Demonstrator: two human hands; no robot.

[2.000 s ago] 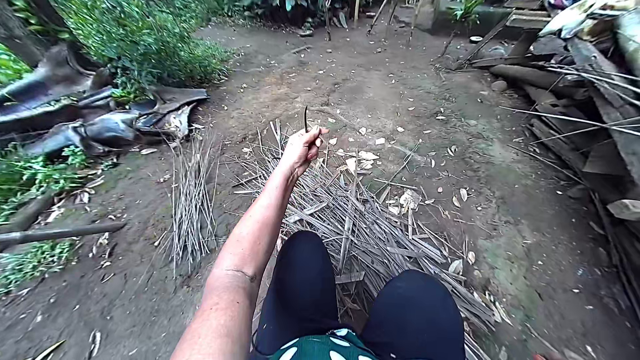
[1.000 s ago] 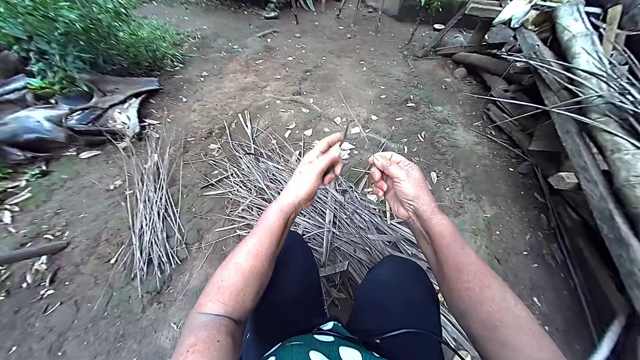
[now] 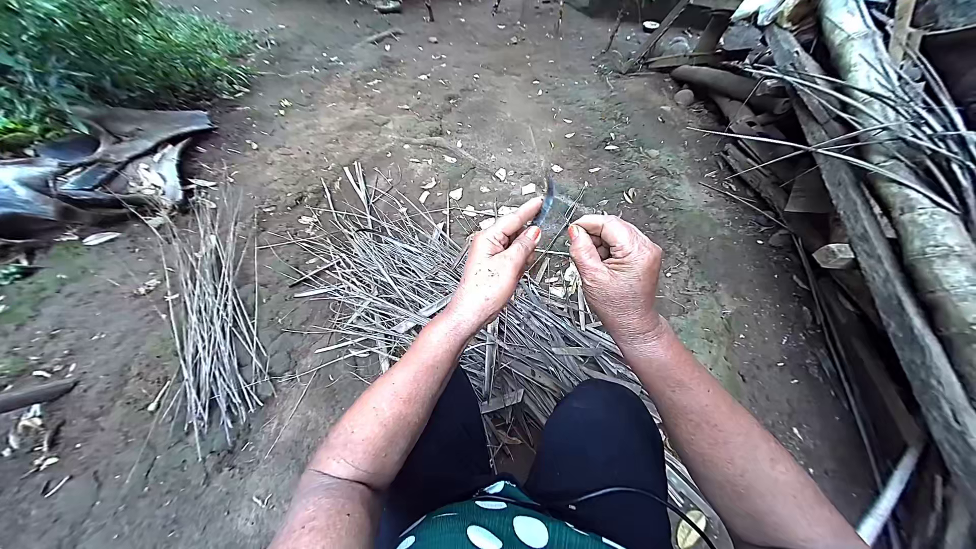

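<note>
In the head view my left hand [image 3: 499, 263] grips a small dark curved blade [image 3: 547, 200] that points up from its fingers. Just to its right, my right hand [image 3: 618, 271] is closed, thumb against index finger, beside a thin dark strip; whether it pinches the strip I cannot tell. Under both hands, in front of my knees, lies a loose pile of dry, thin sticks and split leaf strips [image 3: 412, 282]. A smaller bundle of thin sticks [image 3: 213, 328] lies on the soil to the left.
Logs and old boards [image 3: 877, 259] are stacked along the right, with long thin sticks [image 3: 854, 137] across them. Dark dried plant sheaths [image 3: 99, 160] lie at the left below a green bush [image 3: 130, 53]. Pale chips and leaves dot the bare soil.
My right hand, out of view two seconds ago, has come in from the right and is now close beside my left hand. The view has shifted a little.
</note>
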